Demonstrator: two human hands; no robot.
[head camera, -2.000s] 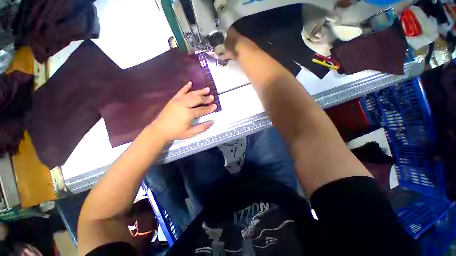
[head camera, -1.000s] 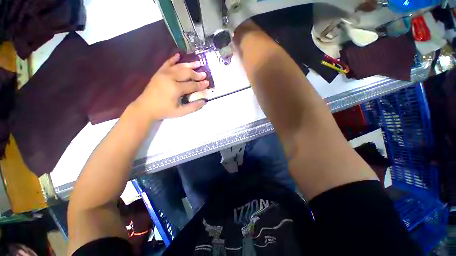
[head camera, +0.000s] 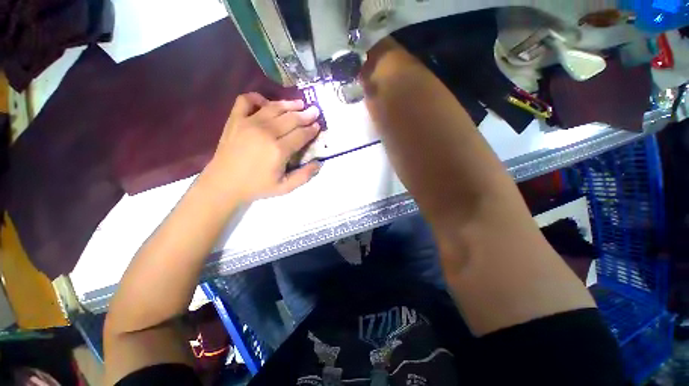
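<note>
A flat maroon garment panel (head camera: 177, 105) lies on the white table, its right edge under the presser foot (head camera: 308, 84) of the sewing machine (head camera: 446, 13). My left hand (head camera: 273, 143) rests on the panel's right edge just below the foot, fingertips on the cloth near the lit needle area, thumb lower on the bare table. My right forearm reaches up past the needle; my right hand is mostly hidden behind the machine head, so its fingers and any hold do not show. Small dark pieces (head camera: 457, 53) lie right of my right forearm.
Thread snips (head camera: 529, 104) and a maroon ribbed pile (head camera: 604, 94) lie at the right. More maroon cloth (head camera: 57, 166) lies at the left, with bunched pieces (head camera: 49, 38) at the upper left. A measuring tape (head camera: 325, 228) lines the front edge. A blue basket (head camera: 623, 219) stands below right.
The panel has moved up and away under the foot, and its lower edge is now higher. My left hand has moved up close to the needle. The camera view has shifted slightly.
</note>
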